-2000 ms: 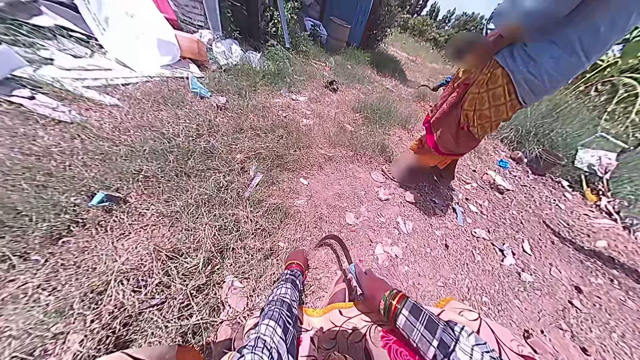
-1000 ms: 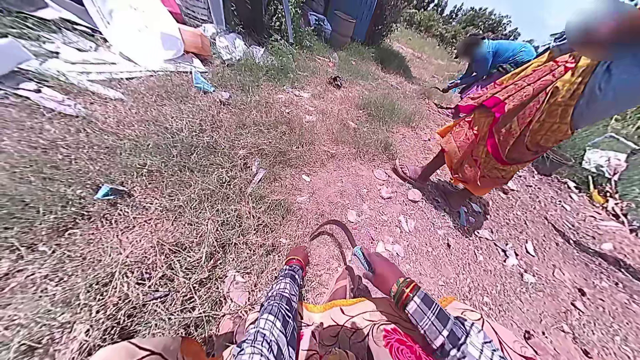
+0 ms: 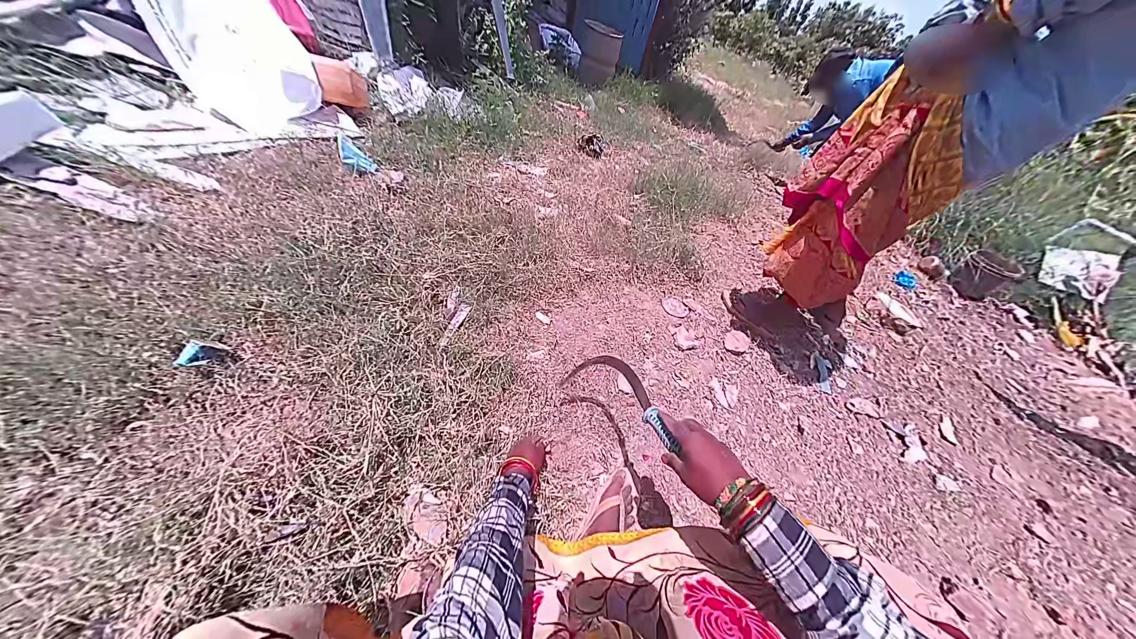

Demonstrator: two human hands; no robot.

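My right hand [image 3: 707,461] grips the wrapped handle of a sickle [image 3: 619,366]. The curved metal blade arches up and to the left above the bare soil, and its shadow falls on the ground below it. My left hand [image 3: 530,453] is low at the edge of the dry grass [image 3: 426,390], left of the sickle. Its fingers point down, and whether they hold any grass cannot be made out. A sandalled foot [image 3: 611,508] shows between my two hands, just above the patterned cloth over my lap.
A person in a patterned skirt [image 3: 852,204] stands on the path at the right, with another person [image 3: 848,89] bent over behind. White sheets [image 3: 226,71] lie at the upper left. Stones [image 3: 737,342] and litter are scattered about. A dark bucket [image 3: 985,273] is at the right edge.
My right hand and the sickle have moved right, away from my left hand. The standing person's skirt and legs have shifted. The bent person, hidden at first, has come into sight behind.
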